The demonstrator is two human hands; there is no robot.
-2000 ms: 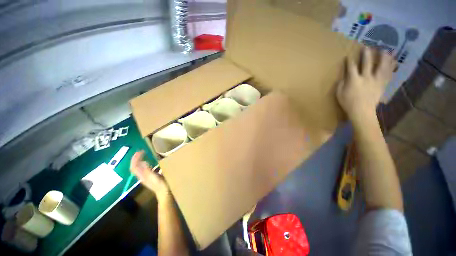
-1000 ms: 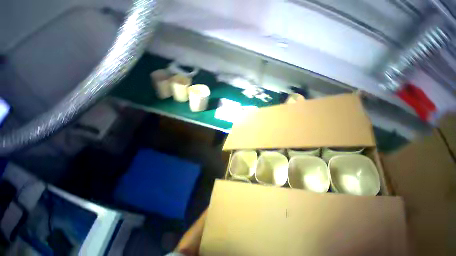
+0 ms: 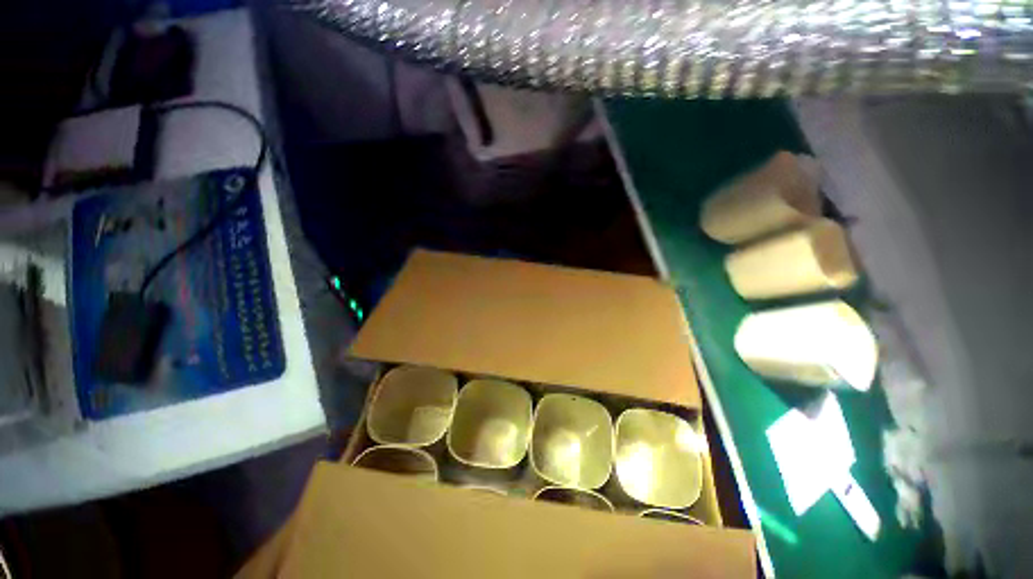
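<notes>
An open brown carton (image 3: 510, 537) is at the bottom centre, its far flap (image 3: 532, 328) and near flap spread outward. Inside, cream hollow housings (image 3: 491, 423) stand upright with open ends up, one full row showing and part of a second row behind the near flap. Neither of my hands can be seen; the near flap and the picture's bottom edge cut off the carton's lower part.
At left, a white machine table (image 3: 227, 452) bears a blue printed mat (image 3: 187, 294) and a black box with cable (image 3: 134, 337). At right, a green bench (image 3: 680, 192) holds three cream housings (image 3: 807, 343) and a white card. A silver duct (image 3: 702, 45) crosses the top.
My view has turned left, away from the wall poster and toward the machine table. The carton stays in front of me, still open. Both hands, seen earliest at the carton, are now out of view.
</notes>
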